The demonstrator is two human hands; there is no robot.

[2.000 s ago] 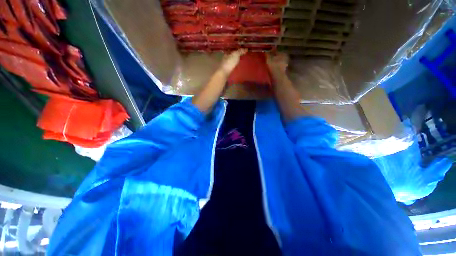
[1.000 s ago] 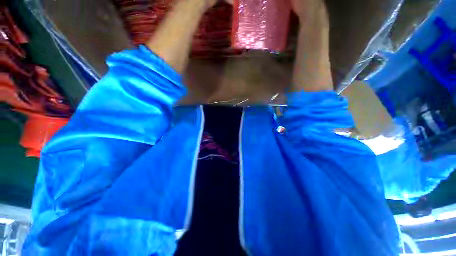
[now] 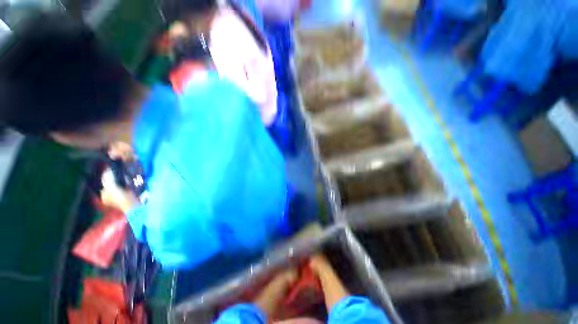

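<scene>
The near carton (image 3: 266,261) stands at the bottom of the head view, cut off by the lower edge, with film on its rim. My left hand (image 3: 279,286) and my right hand (image 3: 317,269) reach down into it. A red bubble bag (image 3: 303,288) is between them, and both hands appear to grip it. The view is blurred, so the fingertips and the slots below are hard to make out.
A row of lined, divided cartons (image 3: 355,218) runs away ahead. On the left a person in a blue smock (image 3: 209,171) sits by the green belt (image 3: 38,218), where red bags (image 3: 104,297) lie. Blue stools (image 3: 545,196) and a yellow-marked aisle (image 3: 466,174) are at right.
The view has swung up and forward, so the carton row and the person now show. My hands and the red bag now appear low in the picture, inside the carton.
</scene>
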